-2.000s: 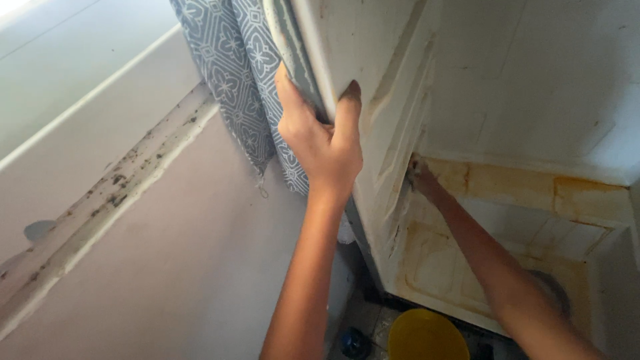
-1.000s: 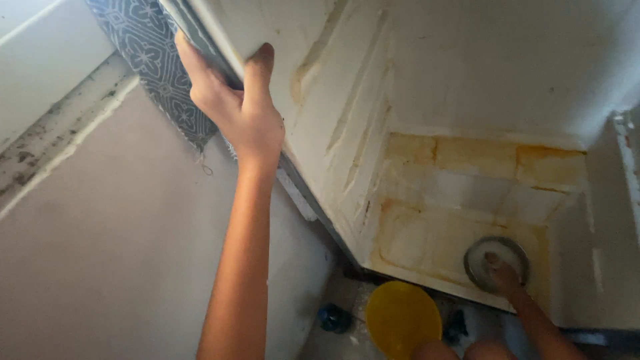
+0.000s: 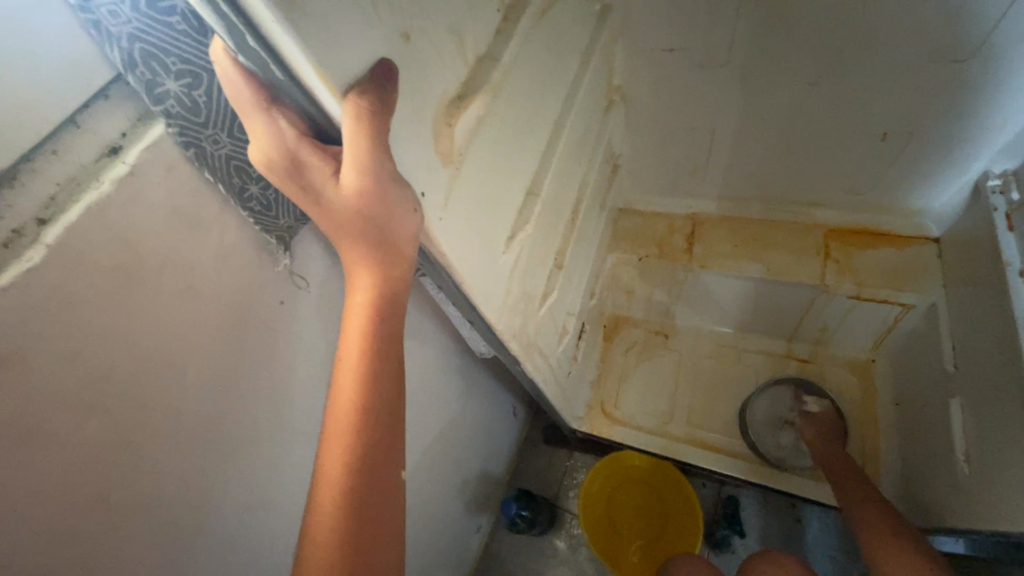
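My left hand (image 3: 344, 168) grips the edge of a white refrigerator's side wall (image 3: 480, 160), thumb on the inner face and fingers round the outside. Down at the lower right, my right hand (image 3: 820, 424) is inside a round metal-rimmed dish (image 3: 748, 424) on the compartment's stained floor (image 3: 648, 384). Something pale shows at its fingers, perhaps a cloth or sponge; what exactly it is cannot be told. Whitish liquid seems to lie in the dish. Orange-brown stains run along the floor and the step (image 3: 760, 248) behind it.
A yellow basin (image 3: 640, 512) stands on the tiled floor below the compartment's front edge, with a dark blue object (image 3: 526, 512) left of it and a dark item (image 3: 726, 524) right of it. Patterned grey fabric (image 3: 200, 104) hangs beside my left hand. A pale wall (image 3: 160, 384) fills the left.
My right hand has left the lower inner face of the side wall and gone down to the right into the round dish. My left hand keeps its hold. The view has shifted to the right.
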